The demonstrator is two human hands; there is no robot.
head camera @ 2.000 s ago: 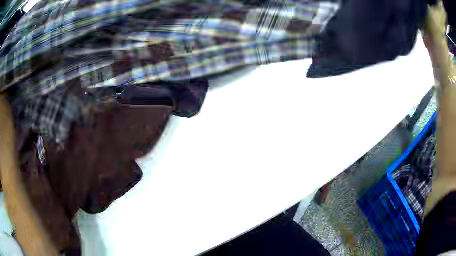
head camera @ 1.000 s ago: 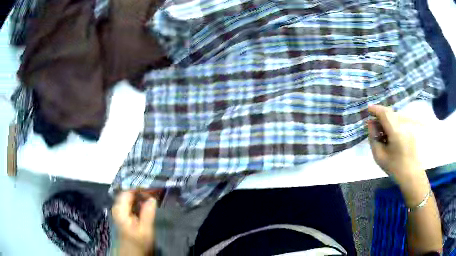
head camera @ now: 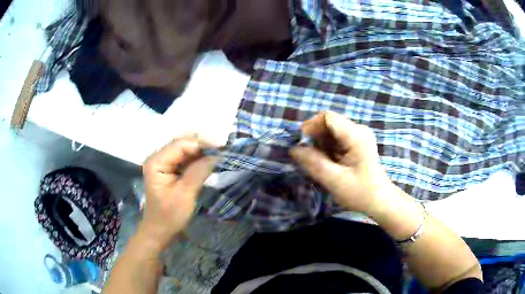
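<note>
The blue, white and brown plaid garment (head camera: 368,109) lies spread over the white table, its lower left part bunched at the near edge. My left hand (head camera: 178,184) pinches a narrow plaid edge between thumb and fingers. My right hand (head camera: 345,163) holds the same edge a short way to the right, with fingers curled. The strip between my hands is raised and partly blurred. Whether a small tool is inside my right hand cannot be seen.
Brown lining (head camera: 167,40) with dark navy parts lies at the upper left. The table's near edge (head camera: 115,146) runs below my hands. A floral bag (head camera: 103,212) and a light blue bottle (head camera: 72,273) stand at lower left. A blue crate (head camera: 495,261) is at lower right.
My hands have come together from far apart, and both now hold the plaid edge. The view has shifted, so the floral bag shows whole and the bottle has come into view.
</note>
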